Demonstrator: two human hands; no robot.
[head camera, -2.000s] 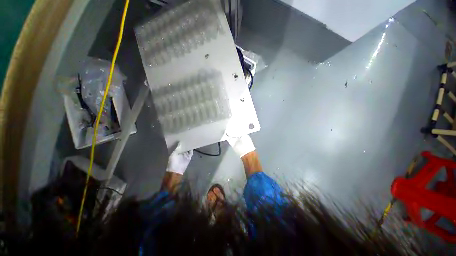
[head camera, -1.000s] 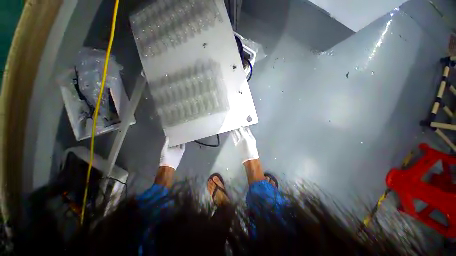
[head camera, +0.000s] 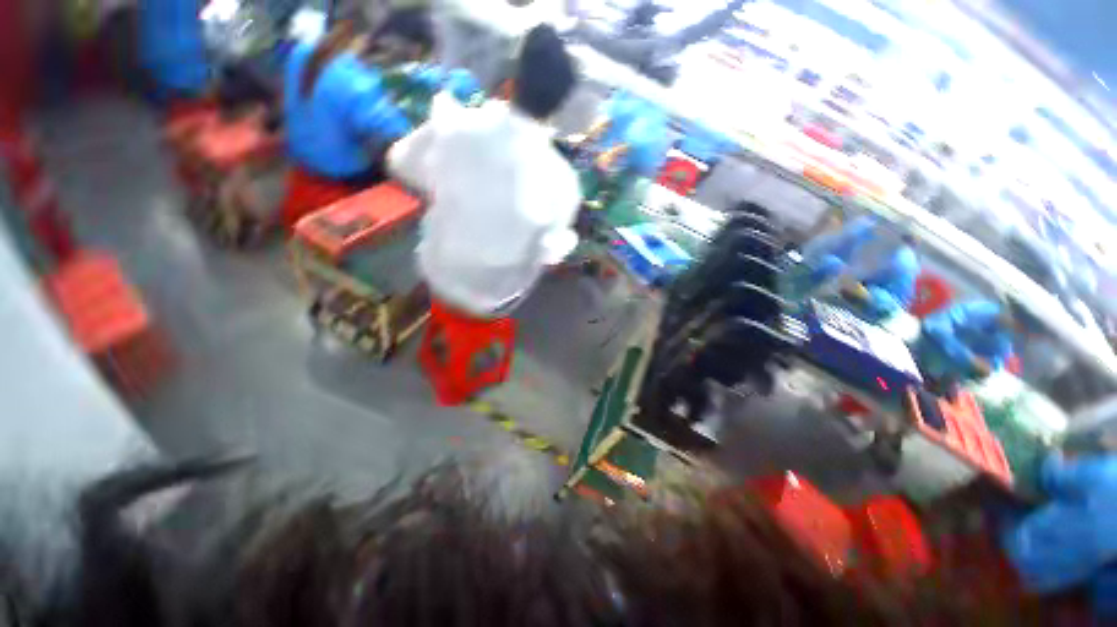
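Note:
Neither of my hands is in view; blurred dark hair fills the bottom of the picture. Nearest in front, a long black machine (head camera: 723, 306) with upright fins stands beside a green-topped stand (head camera: 603, 410). A person in white (head camera: 492, 202) sits on a red stool (head camera: 468, 352) with their back to me. The view is blurred and tilted.
Several people in blue (head camera: 337, 110) sit along the line. A salmon-orange bin (head camera: 358, 221) lies on a small rack at left of centre. Salmon bins (head camera: 98, 300) stand at far left, another salmon tray (head camera: 962, 431) at right. Red stools (head camera: 802, 521) stand at lower right. Yellow-black tape (head camera: 515, 429) marks the floor.
The view has swung up and away from the grey floor to the factory line. The white plate, both gloved hands and the yellow line have left the picture.

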